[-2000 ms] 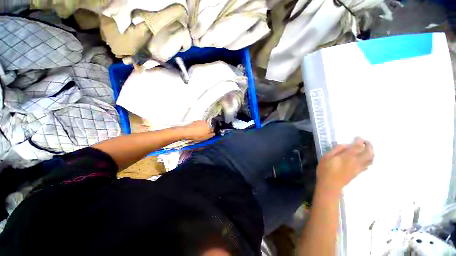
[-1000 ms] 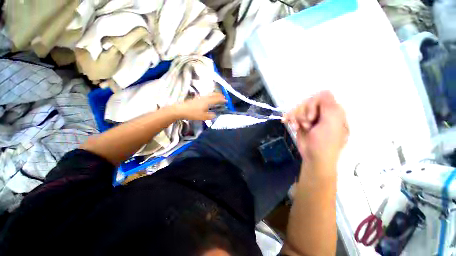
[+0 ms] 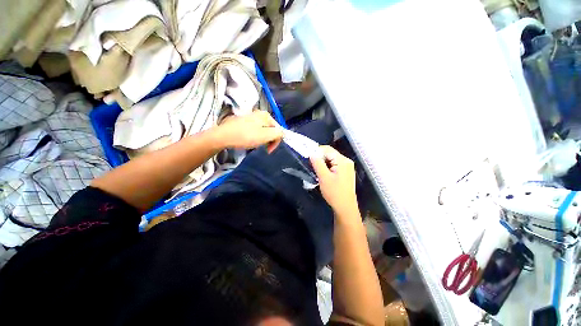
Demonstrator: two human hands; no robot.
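A white fabric strip (image 3: 299, 142) is stretched between my two hands above my lap. My left hand (image 3: 250, 130) pinches its left end in front of the blue crate's edge. My right hand (image 3: 335, 173) grips its right end beside the table's edge, with a loose end hanging below the fingers. A beige-white bundle of cut pieces (image 3: 220, 79) lies folded in the blue crate (image 3: 270, 95). My left hand and forearm hide part of the bundle.
The white machine table (image 3: 420, 95) is at the right, with red-handled scissors (image 3: 461, 274), a black smartphone (image 3: 497, 281) and part of the sewing machine (image 3: 541, 207). Beige-white pieces (image 3: 127, 44) are heaped behind the crate. Grey checked pieces (image 3: 57, 165) lie at the left.
My right hand has come off the table, taken hold of the strip, and moved left over my lap. My left hand has come up from inside the crate. The bundle now stands folded higher.
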